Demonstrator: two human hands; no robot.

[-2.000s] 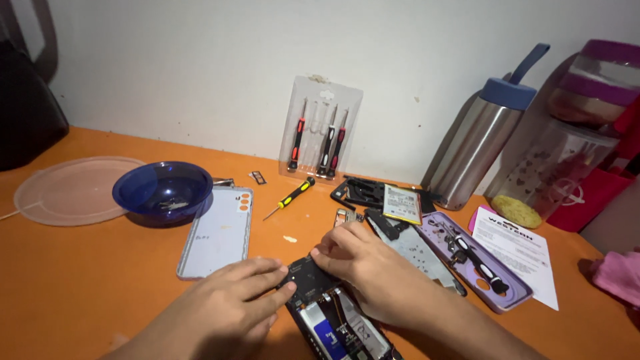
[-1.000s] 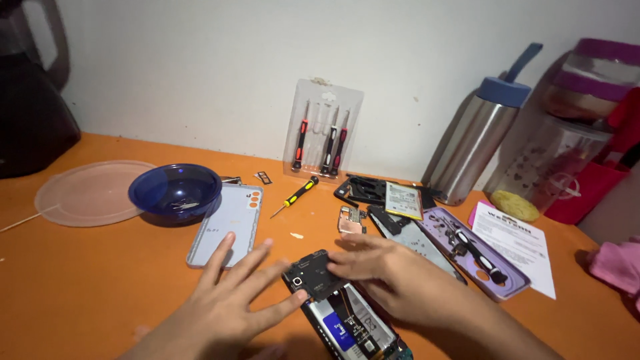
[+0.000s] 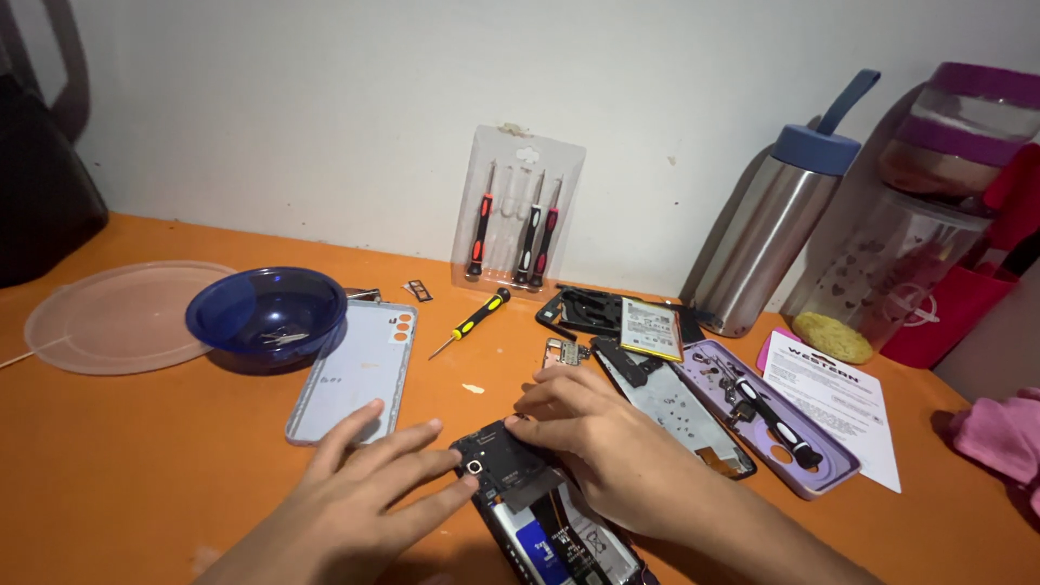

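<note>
An opened smartphone [image 3: 520, 496] lies on the orange table, its black upper cover, battery and flex cables showing. My left hand [image 3: 382, 496] has its fingers spread, with fingertips at the phone's left edge beside the camera hole. Bent over the phone's upper right edge, my right hand [image 3: 601, 447] has its fingertips against the black cover; whether they pinch anything is hidden. A light grey-blue back cover [image 3: 357, 374] lies left of the phone. Beyond the hands rests a yellow-and-black screwdriver [image 3: 471, 323]. A small metal-shielded part [image 3: 561, 353] lies just past my right fingers.
A blue bowl [image 3: 266, 313] with small sticks overlaps the back cover. At right are a loose battery [image 3: 652, 329], a phone frame [image 3: 682, 414], a purple phone case [image 3: 821, 463] holding a screwdriver and parts, a printed card [image 3: 837, 398] and a steel bottle [image 3: 768, 236]. A screwdriver pack [image 3: 516, 211] leans on the wall.
My left hand first drew back from the phone with its fingers spread, and its fingertips are now at the phone's left edge again. My right hand stays at the phone's upper right.
</note>
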